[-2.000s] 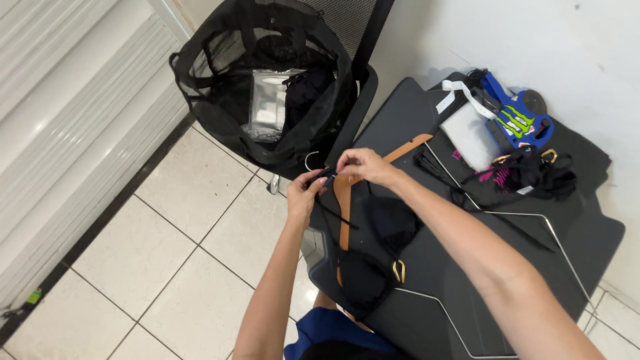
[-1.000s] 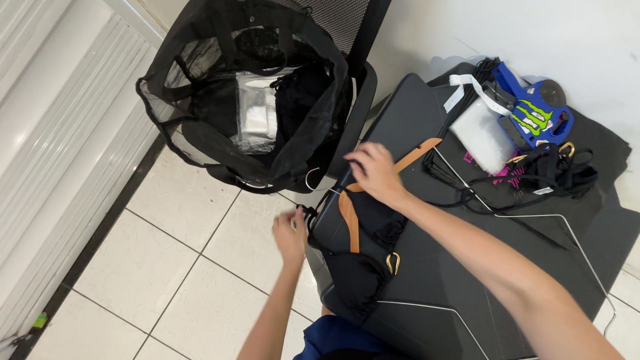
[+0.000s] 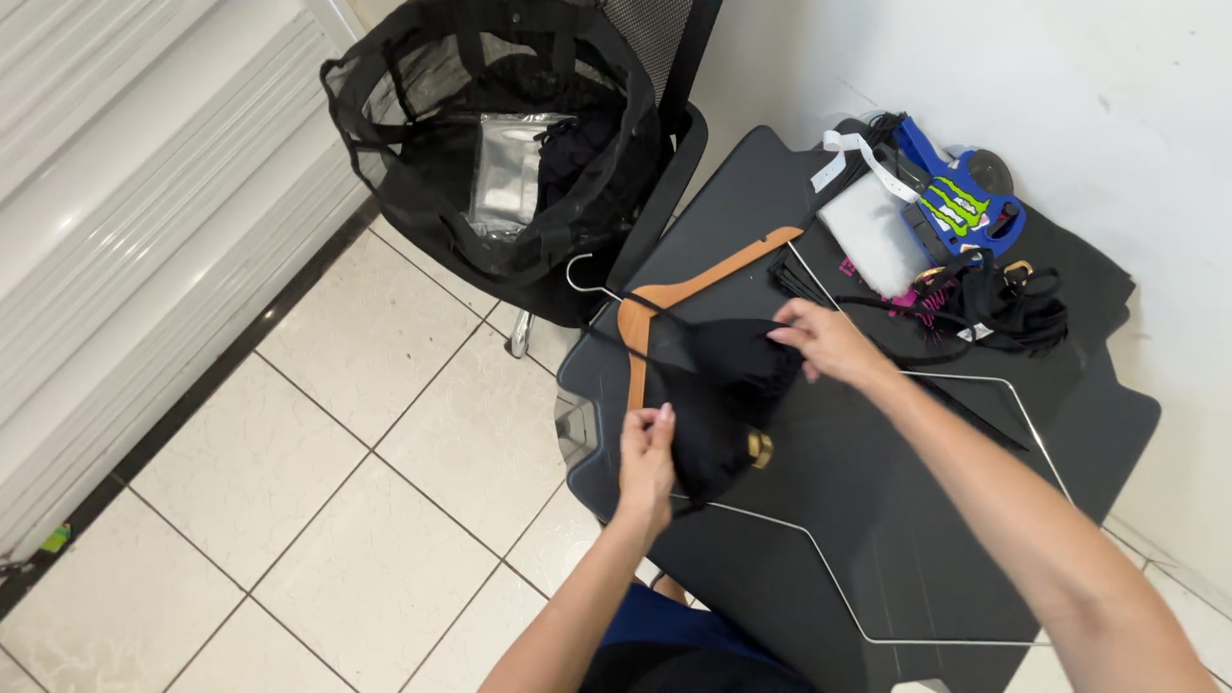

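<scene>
A black bikini top (image 3: 707,414) with a gold-coloured ring lies on a dark plastic lid (image 3: 962,443), its straps looped over a wooden hanger (image 3: 736,260) with a metal hook. My left hand (image 3: 648,462) pinches the left edge of the lower cup, near the hanger's lower arm. The upper cup's right edge is between the fingers of my right hand (image 3: 823,342). Part of the hanger's lower arm is hidden by my left hand and the fabric.
A black mesh basket (image 3: 577,231) holding plastic packets (image 3: 507,178) stands upper left on a chair. At the lid's upper right lie a blue tape dispenser (image 3: 962,207), a white pack (image 3: 871,231), black garments (image 3: 1011,303) and a tape measure (image 3: 866,159). A bent wire frame (image 3: 837,568) crosses the lid.
Both hands have moved from the hanger's hook area down to the cups and taken hold of their edges. One second ago my left hand was left of the hanger.
</scene>
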